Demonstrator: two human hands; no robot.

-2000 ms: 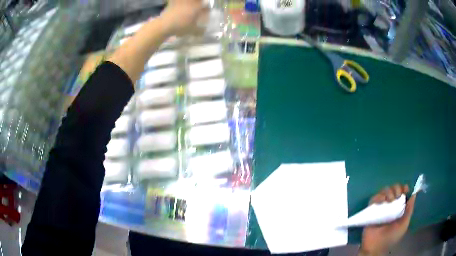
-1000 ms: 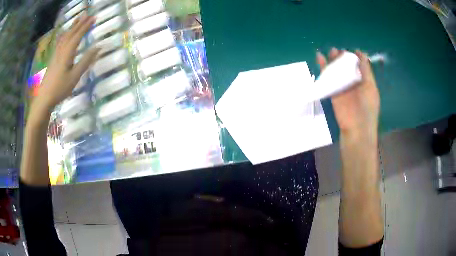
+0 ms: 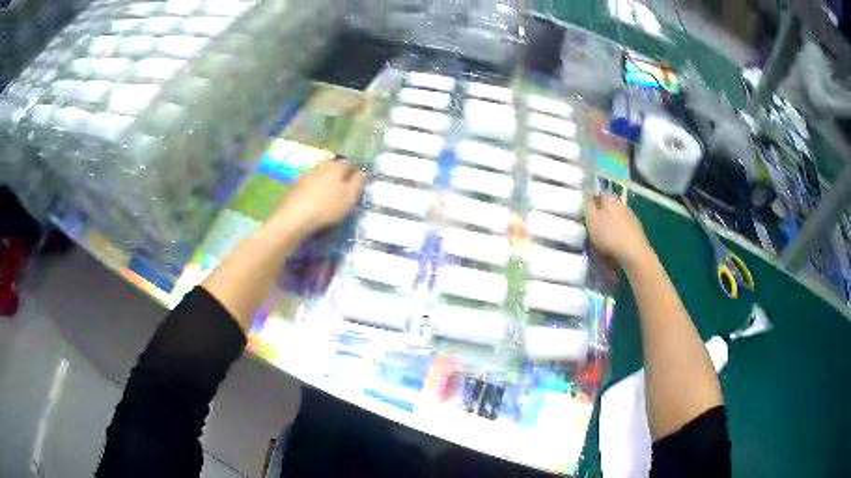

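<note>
A clear blister tray (image 3: 434, 219) holds three columns of white plastic housings (image 3: 474, 213). It lies over shiny printed sheets (image 3: 392, 375). My left hand (image 3: 328, 194) is closed on the tray's left edge. My right hand (image 3: 611, 227) is closed on the tray's right edge. The fingertips of both hands are partly hidden and blurred. The white squeeze cone (image 3: 717, 353) lies on the green mat, partly behind my right forearm, with its twisted tail to the right. The white paper sheet (image 3: 623, 425) lies beside it, partly covered by the forearm.
A tall pile of filled blister trays (image 3: 131, 112) stands at the left. Scissors with yellow-and-grey handles (image 3: 734, 275) lie on the green mat (image 3: 793, 373) at the right. A whitish roll or tub (image 3: 668, 154) stands behind them. Pale tiled floor shows at the lower left.
My right hand has let go of the squeeze cone and moved to the tray's right edge. My left hand has closed at the tray's left edge. The view has swung left.
</note>
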